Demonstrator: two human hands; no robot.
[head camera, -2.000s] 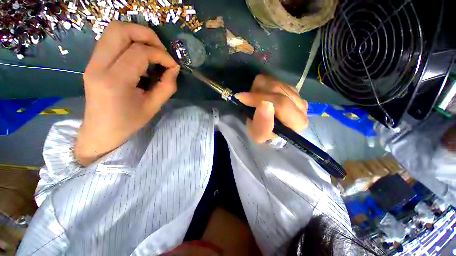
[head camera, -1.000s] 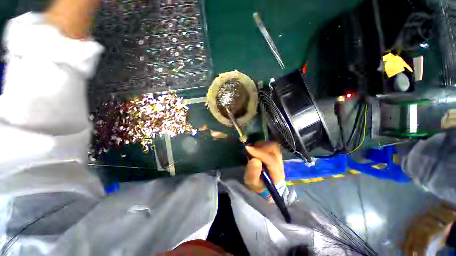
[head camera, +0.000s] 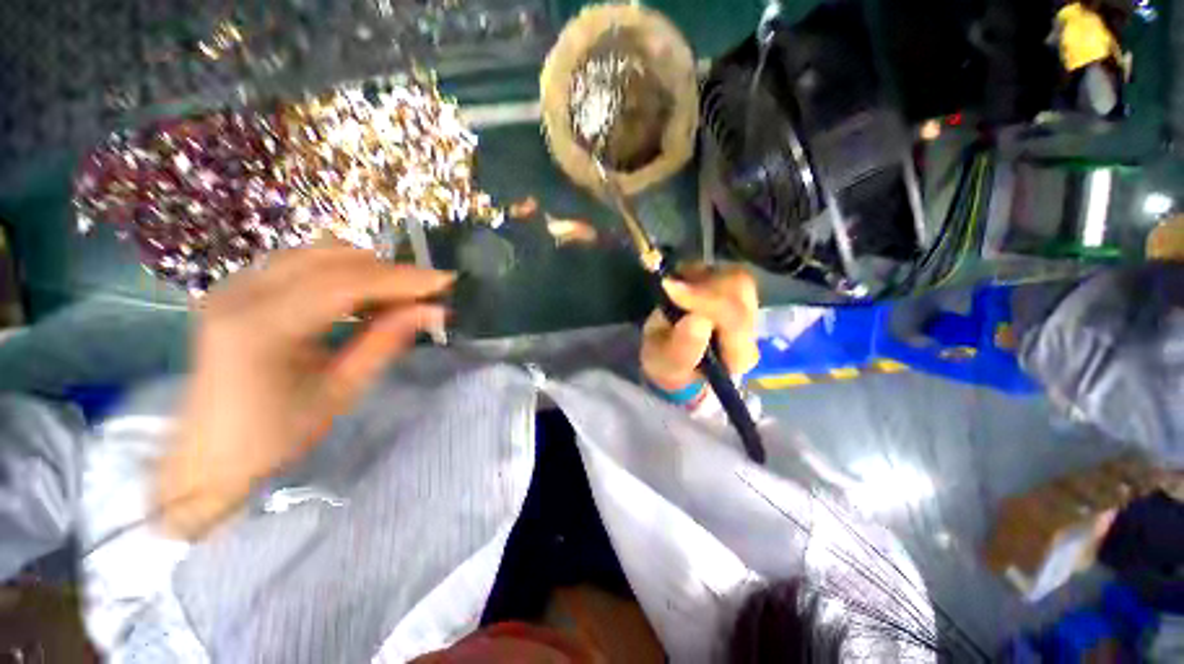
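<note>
My right hand (head camera: 701, 324) grips the black handle of a soldering iron (head camera: 730, 402). The iron's silver shaft points up-left into the thick tan round pot (head camera: 562, 97), which has shiny material inside. My left hand (head camera: 279, 363) is blurred, left of the iron and below the parts piles. Its thumb and index fingertips are apart, with nothing visible between them. A pile of gold-white parts (head camera: 390, 156) lies beside a dark red and silver pile (head camera: 195, 188). A thin solder wire (head camera: 130, 304) runs from the left toward my left hand.
A large grey sheet (head camera: 325, 46) lies beyond the piles. A round clear-grey pad (head camera: 488, 252) and tan scraps (head camera: 569, 230) are on the green mat. A black fan (head camera: 766, 169) stands right of the pot, with cables and a green-edged spool (head camera: 1097, 208) farther right. Another person's sleeve (head camera: 1117, 350) is at right.
My left hand has come back from the far upper left to below the piles. The iron went from near my left fingertips into the pot and remains there. The view has shifted.
</note>
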